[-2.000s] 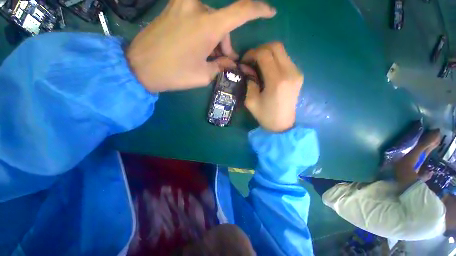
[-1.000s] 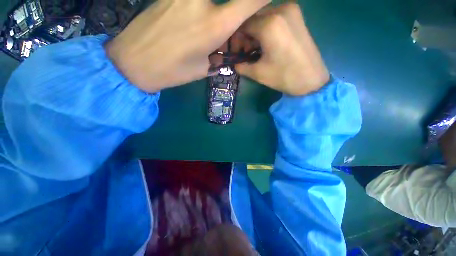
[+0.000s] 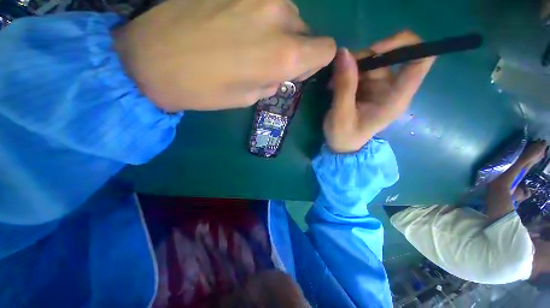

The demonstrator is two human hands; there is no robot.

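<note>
A dark phone housing [image 3: 272, 123] lies open side up on the green mat [image 3: 223, 174], slightly tilted. Its board [image 3: 268, 133] shows in the near half and a round silver-white disc [image 3: 287, 88] at the far end. My left hand [image 3: 229, 54] is at the far left end of the housing; its fingers are bent together and hide what is between them. My right hand [image 3: 374, 90] holds black tweezers [image 3: 422, 52] like a pen, right of the housing. Their tip is hidden near my left fingertips.
Dark phone units [image 3: 12, 11] are partly seen at the top left. A pale metal bracket [image 3: 512, 75] stands at the right. A person in a white sleeve [image 3: 470, 240] sits at the lower right, beside a shiny purplish-silver bundle [image 3: 502, 159].
My right hand has turned and opened out to the right, and the tweezers now show along their length. My left hand's fingers have drawn together. The housing's far end leans more to the right.
</note>
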